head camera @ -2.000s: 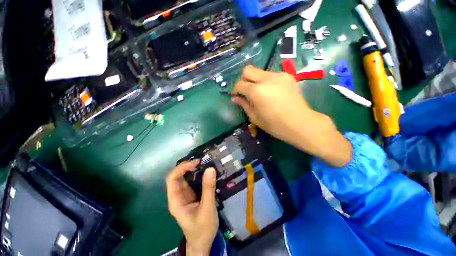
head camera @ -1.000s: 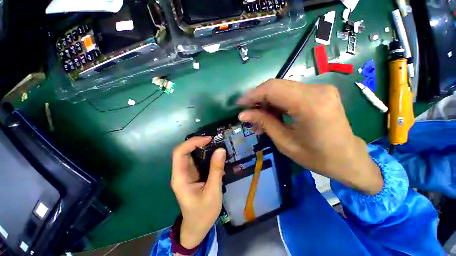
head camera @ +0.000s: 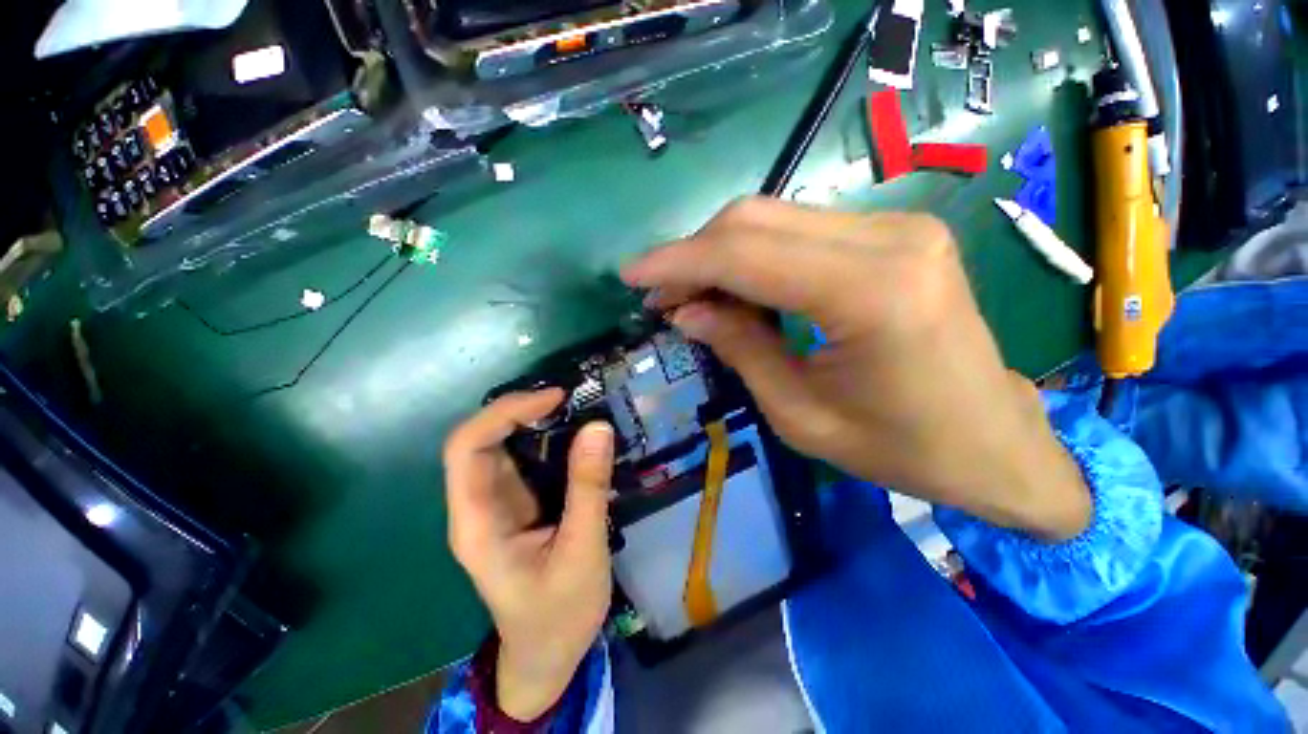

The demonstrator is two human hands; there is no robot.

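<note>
The opened tablet (head camera: 703, 538) lies over the bench edge, its silvery battery area towards me and the main board (head camera: 657, 394) at its far end. An orange flex cable (head camera: 706, 523) runs over the battery. My left hand (head camera: 538, 538) grips the tablet's left side, thumb on top near the board. My right hand (head camera: 861, 344) is over the board's far right corner, thumb and index finger pinched around something small and dark that is too blurred to name. The palm hides part of the tablet's right side.
Boards in a clear blister tray (head camera: 474, 136) are at the back left. Glossy black tablets (head camera: 101, 574) are stacked at left. A wired green part (head camera: 420, 241), a black pen-like tool (head camera: 825, 108), red pieces (head camera: 892, 136) and a yellow-orange screwdriver (head camera: 1133, 251) lie on the mat.
My right hand has come from the mat beyond the tablet back to the board's corner, its fingers still pinched. My left hand keeps its grip on the tablet. The camera view has shifted.
</note>
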